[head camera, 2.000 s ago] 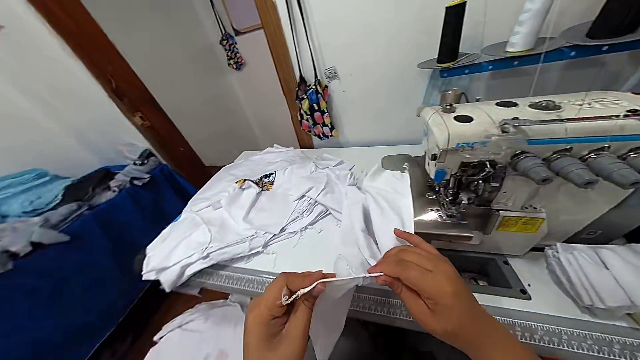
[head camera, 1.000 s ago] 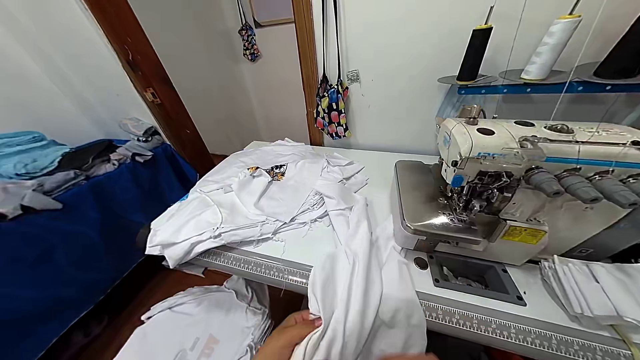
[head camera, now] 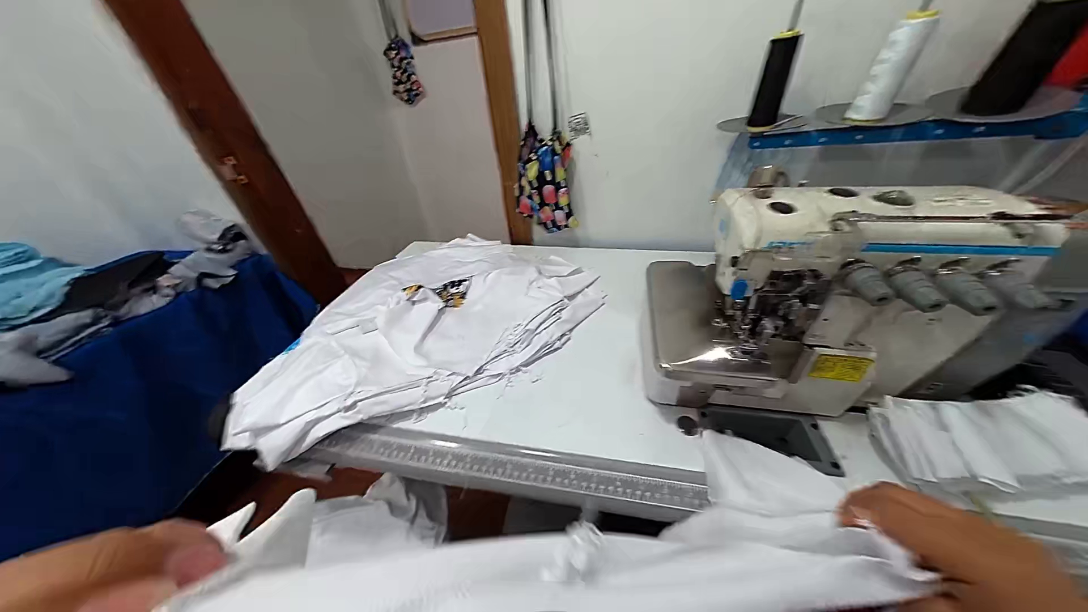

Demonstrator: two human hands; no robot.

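Note:
A white fabric garment piece point(head camera: 510, 574) is stretched between my two hands at the bottom of the view, in front of the table edge. My left hand point(head camera: 127, 565), blurred at the lower left, grips one end of it. My right hand point(head camera: 960, 544) pinches the other end at the lower right. Beyond stands an overlock sewing machine point(head camera: 884, 289), its metal bed plate holding no cloth. A heap of white garments point(head camera: 425, 340), the top one with a coloured print, lies on the white table point(head camera: 595, 374) left of the machine.
Folded white fabric pieces point(head camera: 986, 442) lie right of the machine. Thread cones point(head camera: 892, 68) stand on a rack behind. A measuring tape point(head camera: 544, 472) runs along the table edge. More white cloth point(head camera: 374, 518) is below the table. At left, clothes lie on a blue-covered surface point(head camera: 110, 408).
The hands have spread far apart, and the white cloth, bunched over the table edge a second ago, is now stretched between them nearer the camera.

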